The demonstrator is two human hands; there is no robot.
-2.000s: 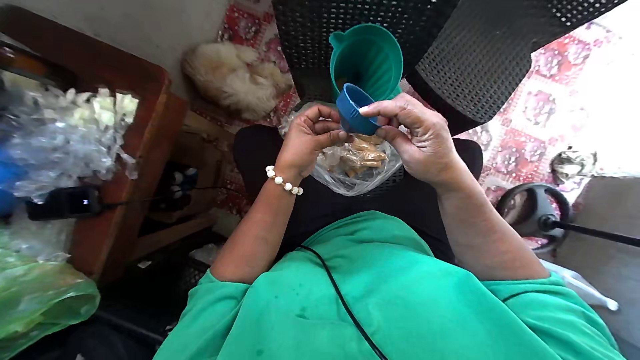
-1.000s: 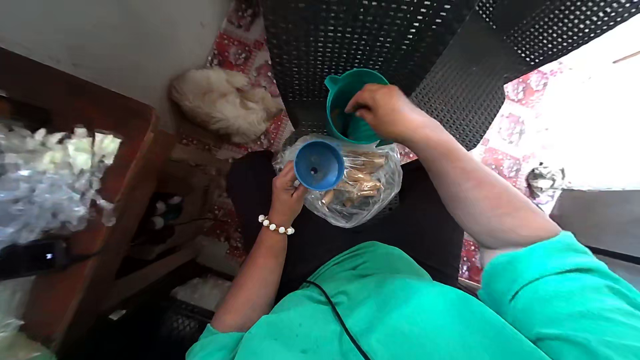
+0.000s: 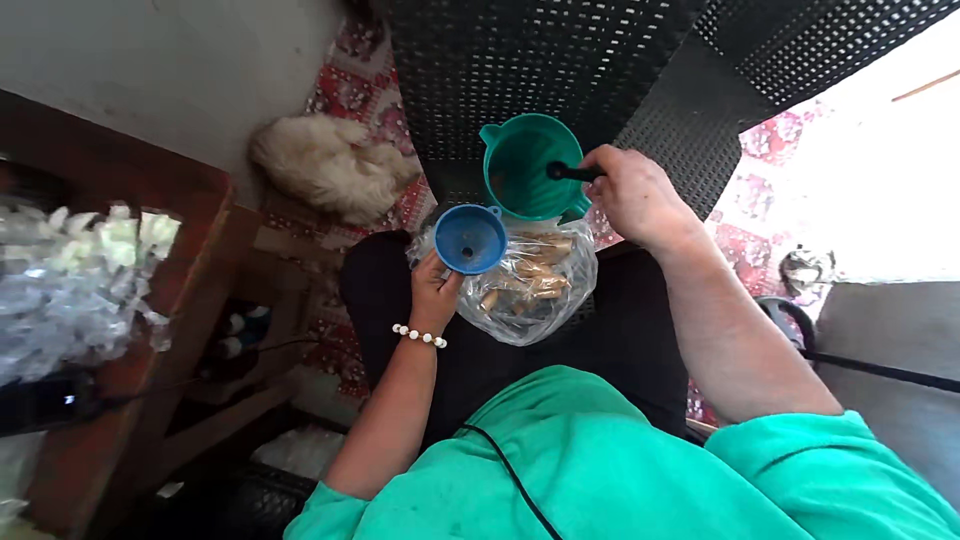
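Observation:
My left hand (image 3: 435, 292) grips a blue plastic funnel (image 3: 471, 238) by its rim, wide mouth facing up. Its lower part is hidden. In my right hand (image 3: 634, 193) is a small black spoon or scoop (image 3: 571, 172), held over the mouth of a green plastic pitcher (image 3: 534, 166). The pitcher has a spout and a handle; what lies at its bottom is hard to make out. A clear plastic bag (image 3: 517, 324) rests on my lap just below the funnel and pitcher. Several tan, wrapped-looking pieces (image 3: 546, 281) lie inside the bag.
A black perforated chair (image 3: 525, 60) stands in front. Beyond my left knee a light-furred animal (image 3: 330, 165) lies on the patterned floor. At left, a wooden table (image 3: 187, 262) bears many small clear plastic packets (image 3: 82, 292) and a dark device (image 3: 45, 401). A cable crosses at right.
Two seconds ago both hands were on the blue funnel. My right hand left it, reached into the green pitcher, and now shows the black spoon or scoop at the pitcher's mouth.

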